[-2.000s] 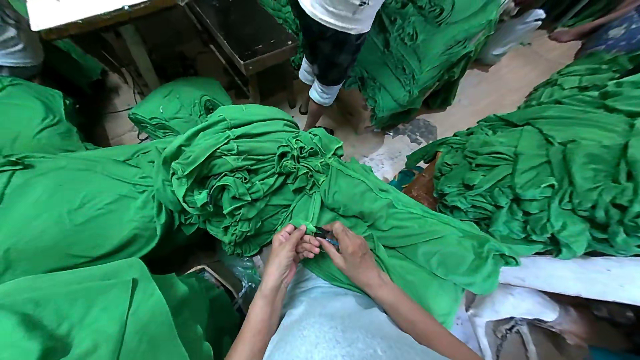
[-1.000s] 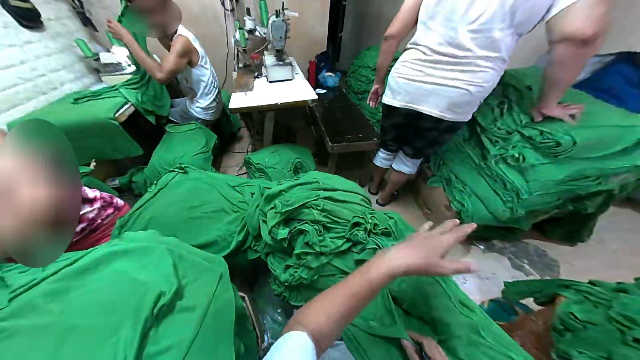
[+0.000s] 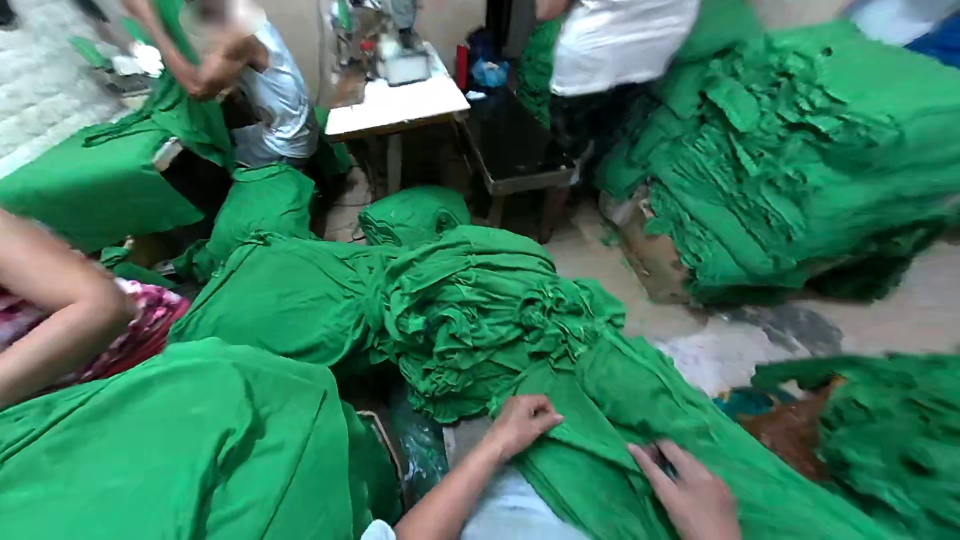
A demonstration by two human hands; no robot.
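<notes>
My left hand [image 3: 523,426] pinches the edge of a green fabric piece [image 3: 574,435] that lies over my lap. Lower and to the right, my right hand [image 3: 686,484] holds a small dark tool, mostly hidden by the fingers, and rests against the same cloth. Just beyond both hands sits a bunched heap of green fabric [image 3: 472,315], gathered in many folds. A long green cloth runs from it toward the lower right.
A person in a white shirt [image 3: 622,45] stands by a large green fabric pile [image 3: 772,172]. Another sits near a sewing machine [image 3: 405,64] on a white table [image 3: 397,112]. A person's bare arm [image 3: 67,307] is at left, behind green cloth [image 3: 172,442]. A dark bench [image 3: 514,142] stands beyond the heap.
My left hand, raised and spread over the heap one second ago, has come down onto the cloth and taken hold of its edge. The standing person's hand has left the pile's top.
</notes>
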